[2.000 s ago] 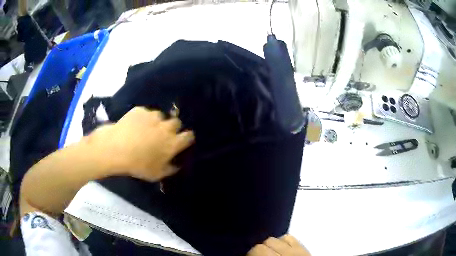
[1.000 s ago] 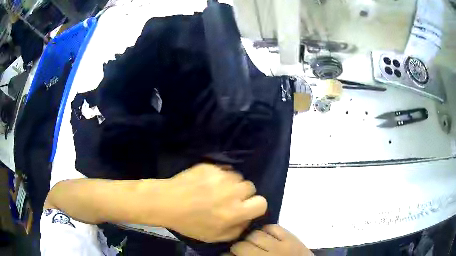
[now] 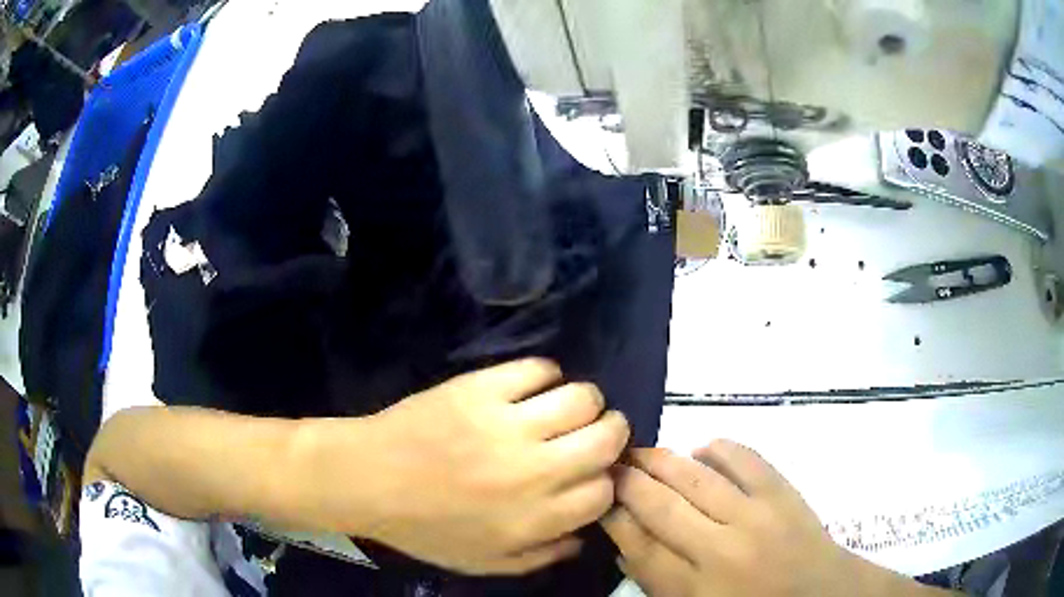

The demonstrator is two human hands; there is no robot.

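Observation:
The black garment (image 3: 280, 292) covers the left and middle of the white machine table. Its straight right edge (image 3: 642, 338) runs from the presser foot (image 3: 663, 204) down to my hands. My left hand (image 3: 502, 466) lies across the lower part of the cloth, fingers bent, pinching it near the right edge. My right hand (image 3: 712, 519) is against my left fingertips at that edge, its fingers on the cloth. The fingertips of both hands are partly hidden where they meet.
The machine head (image 3: 805, 58) is at the upper right. The black lamp (image 3: 484, 175) hangs over the cloth. A ribbed knob (image 3: 770, 231) sits beside the foot. Snips (image 3: 951, 280), a thin dark stick (image 3: 858, 198) and a phone (image 3: 963, 175) lie right. A blue basket (image 3: 128, 152) stands upper left.
My left hand has moved from the cloth's left part to its lower right edge. My right hand has come further into view and up to meet it. The cloth's edge now lies at the foot.

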